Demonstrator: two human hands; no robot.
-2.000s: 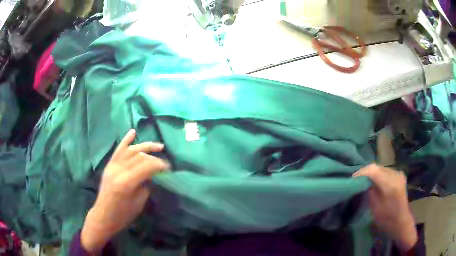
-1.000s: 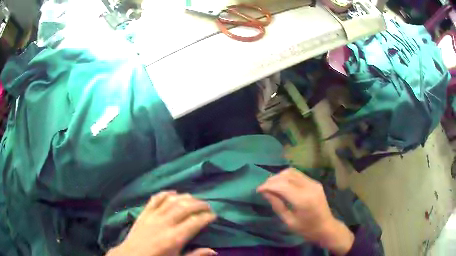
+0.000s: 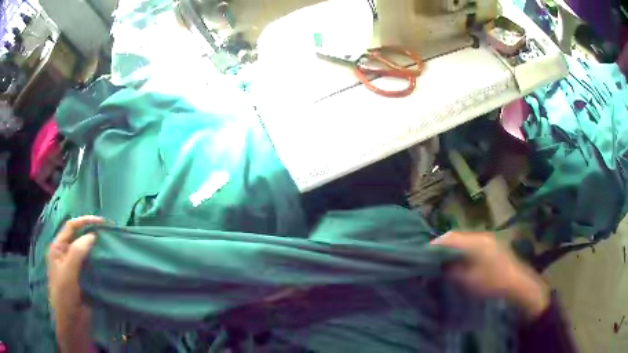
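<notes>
A large green garment (image 3: 206,265) lies over the left of the table and down across my lap. My left hand (image 3: 69,265) grips its edge at the lower left, fingers curled over the cloth. My right hand (image 3: 482,265), somewhat blurred, grips the cloth at the lower right. A folded length of the garment is stretched between my hands, in front of the table edge. A small white patch (image 3: 209,189) shows on the green cloth at the left, above the stretched part.
Orange-handled scissors (image 3: 390,71) lie on the white machine bed (image 3: 385,114). The cream sewing machine (image 3: 430,24) stands behind. A small box of metal bits (image 3: 505,36) is at the bed's right end. A green cloth heap (image 3: 578,152) is at the right. The table's front corner points towards me.
My hands have moved apart, the left far to the left and the right to the right. Both now hold the cloth and stretch it between them. The view has shifted, so the table sits lower.
</notes>
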